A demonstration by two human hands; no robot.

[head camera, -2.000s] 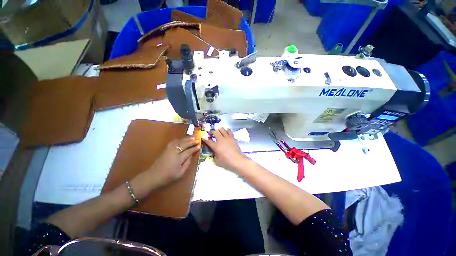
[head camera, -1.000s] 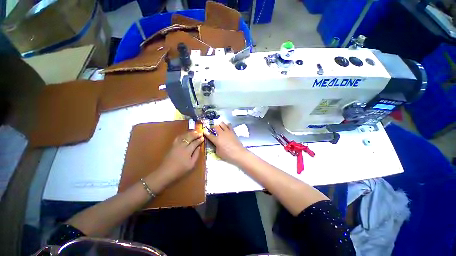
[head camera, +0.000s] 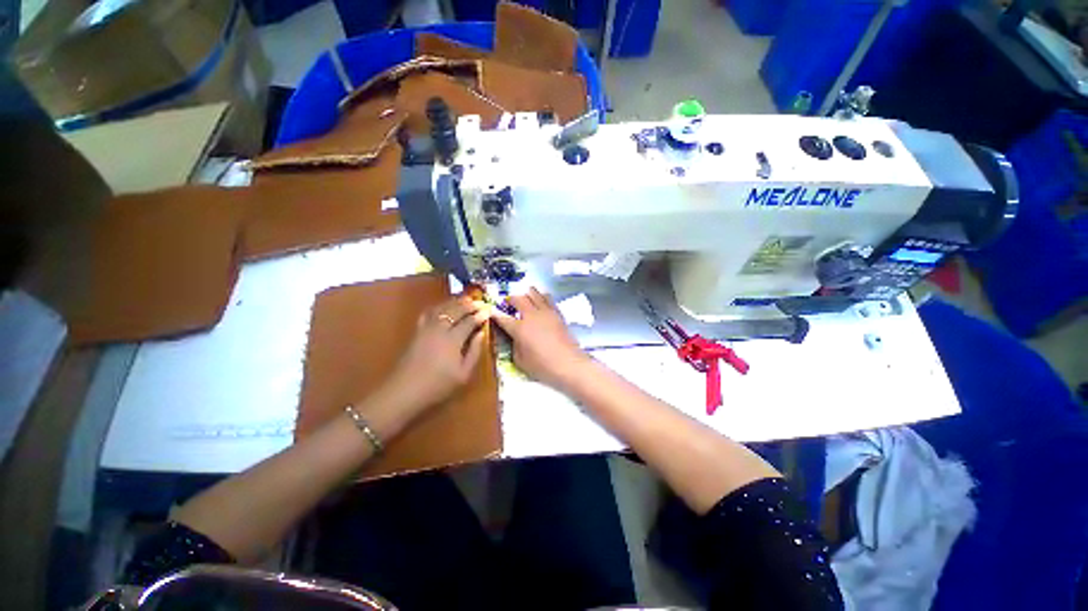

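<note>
A brown square panel lies flat on the white table, its upper right corner under the head of the sewing machine. My left hand lies on the panel, fingertips pressing its right edge by the needle. My right hand is just right of that edge, fingertips close to the left ones near the lit presser foot. Whether the fingers pinch anything is hidden. A small white label lies loose on the machine bed. Red-handled snips lie open to the right of my right hand.
Brown panels lie at the left and behind the head. A blue bin behind holds a brown pile. A carton stands at the far left. A grey-white cloth hangs at lower right by a large blue bin.
The panel has turned straighter and its near edge has moved up, towards the machine. My left hand has moved with it, slightly right. My right hand has stayed about in place.
</note>
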